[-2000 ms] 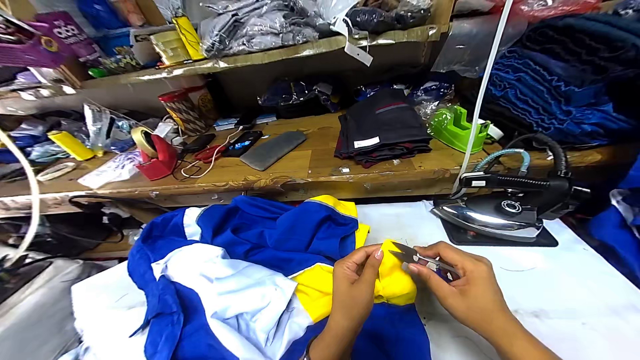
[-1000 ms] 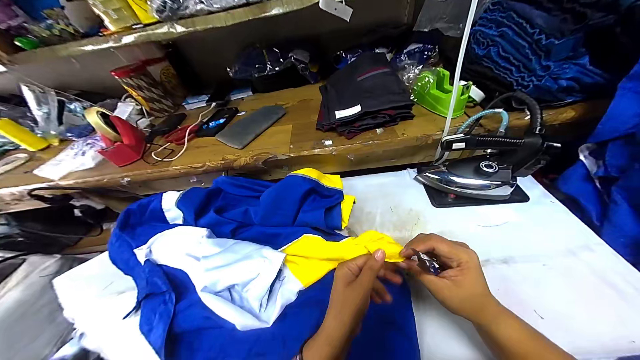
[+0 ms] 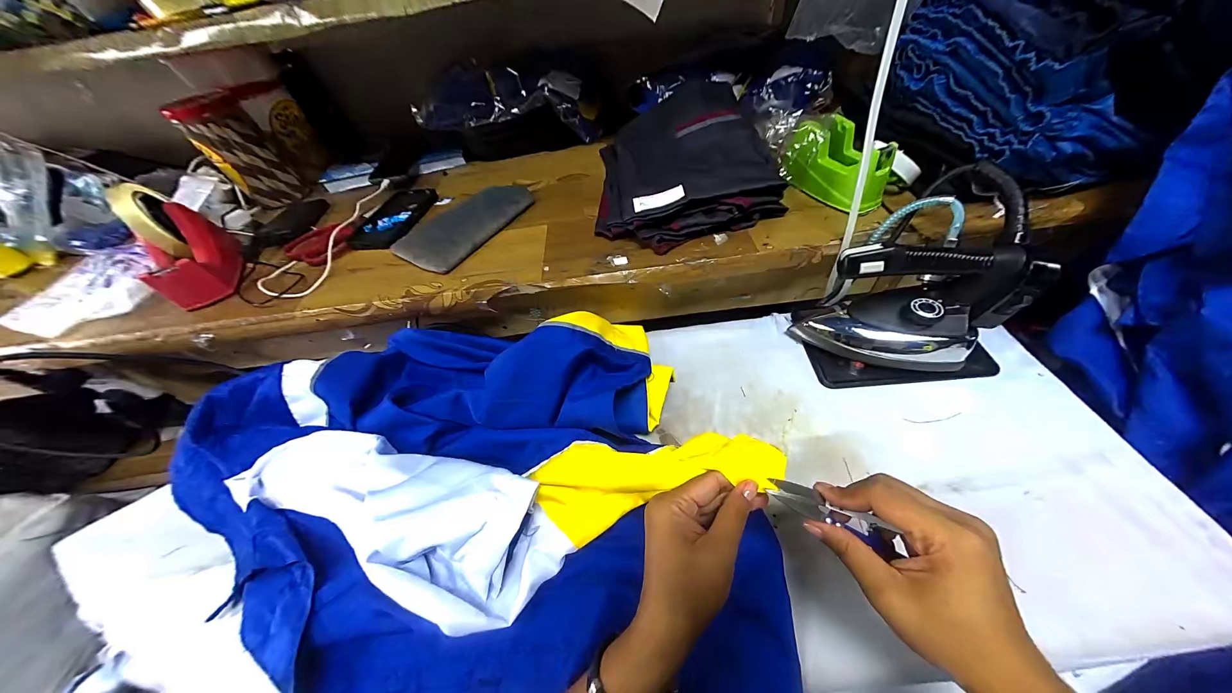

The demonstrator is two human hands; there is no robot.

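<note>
A blue, white and yellow garment (image 3: 433, 539) lies bunched on the white-covered table. My left hand (image 3: 698, 539) pinches the edge of its yellow part (image 3: 616, 481) between thumb and fingers. In my right hand (image 3: 914, 558) is a pair of small thread snips (image 3: 804, 496), its blades parted and their tips at the yellow edge beside my left fingertips. The fingers hide most of the snips' body.
A steam iron (image 3: 895, 322) rests on a black pad at the table's back right. Behind runs a wooden shelf (image 3: 568, 265) with folded dark garments (image 3: 688, 173), a green tape dispenser (image 3: 837, 164), a red tape dispenser (image 3: 197, 255) and a phone (image 3: 393, 219). Blue fabric hangs at right.
One second ago my right fingers were close against my left at the yellow cloth; now that hand is farther to the right, with the snips' blades showing parted. The view has shifted somewhat since two seconds ago.
</note>
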